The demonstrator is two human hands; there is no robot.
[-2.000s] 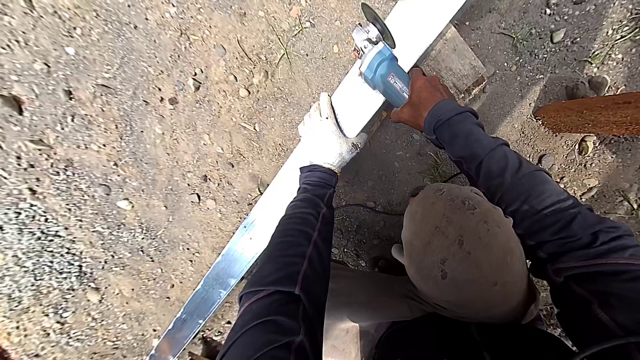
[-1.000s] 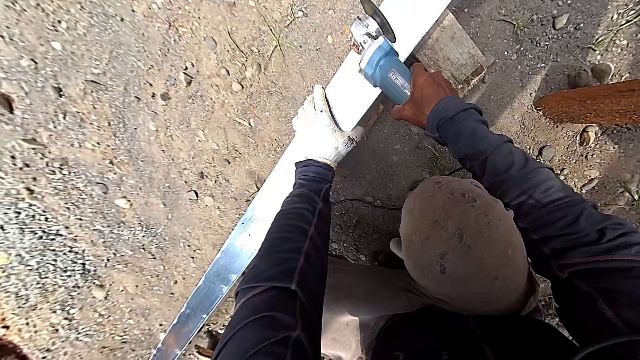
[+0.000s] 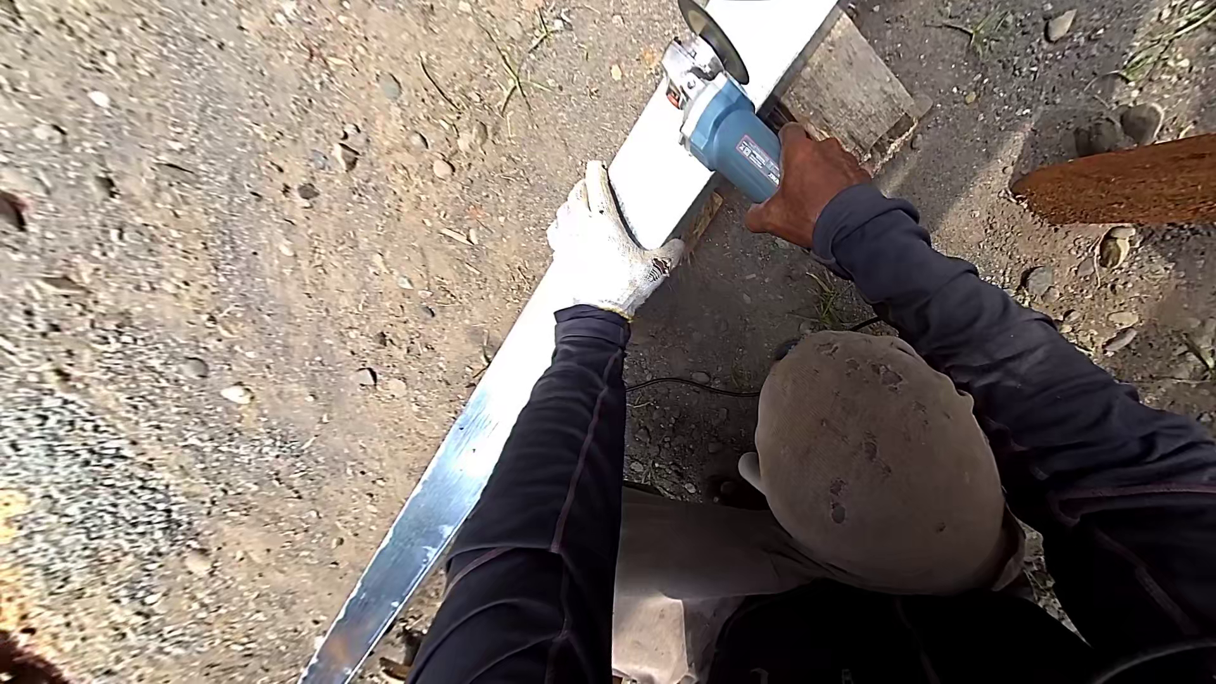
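Note:
A long, shiny metal bar or profile (image 3: 480, 432) runs from the bottom left to the top of the view. My left hand (image 3: 608, 242), in a white work glove, rests over it with the fingers across its face and the thumb at its right edge. My bare right hand (image 3: 807, 185) is closed round the body of a blue angle grinder (image 3: 736, 133), just right of the bar. The grinder's disc (image 3: 714, 40) stands on edge over the bar's upper part. Whether the disc touches the metal or spins, I cannot tell.
A wooden block (image 3: 845, 90) lies under the bar at the upper right. A rusty brown piece (image 3: 1121, 180) lies at the right edge. A thin black cord (image 3: 693, 385) crosses the ground behind my bent knee (image 3: 874, 465). Stones and gravel lie all around.

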